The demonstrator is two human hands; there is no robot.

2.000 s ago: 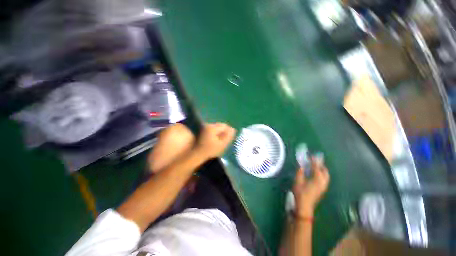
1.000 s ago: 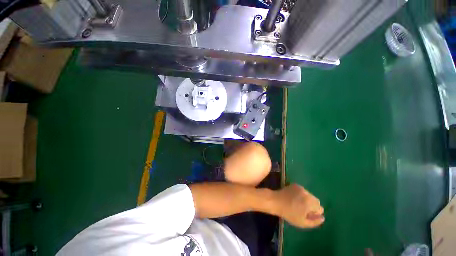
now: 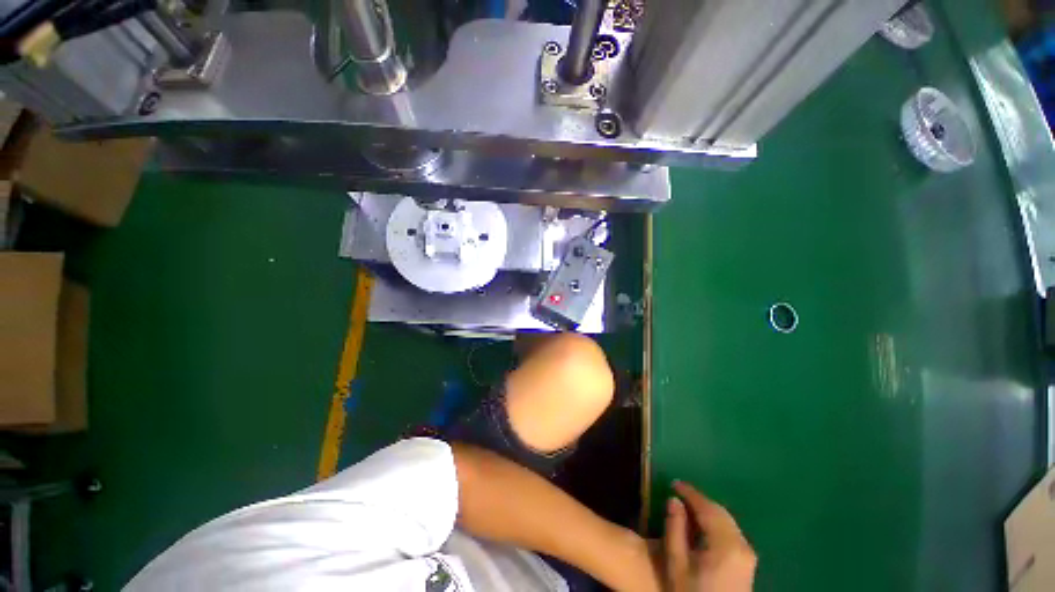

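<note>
My left hand (image 3: 708,553) is low over the green belt, partly cut off by the bottom edge. Its thumb and a finger are apart and I see nothing held. My right hand is not in view. The pale round fixture (image 3: 407,264) under the machine bears no grille, only small centre posts. The control box (image 3: 575,286) beside it shows a red light. A clear round grille housing (image 3: 938,130) lies at the belt's upper right, with another (image 3: 908,26) cut off above it.
The machine's silver crossbar (image 3: 521,174) spans the top left. A small ring (image 3: 783,318) lies on the green belt (image 3: 740,393). My knee (image 3: 561,393) is below the control box. Brown cartons (image 3: 29,335) stand at the far left, and a cardboard sheet (image 3: 1032,532) is at the lower right.
My view has swung to the machine and my right hand has left it. Since a second ago my left hand has moved down and its fingers have spread. The grilles sit lower in view.
</note>
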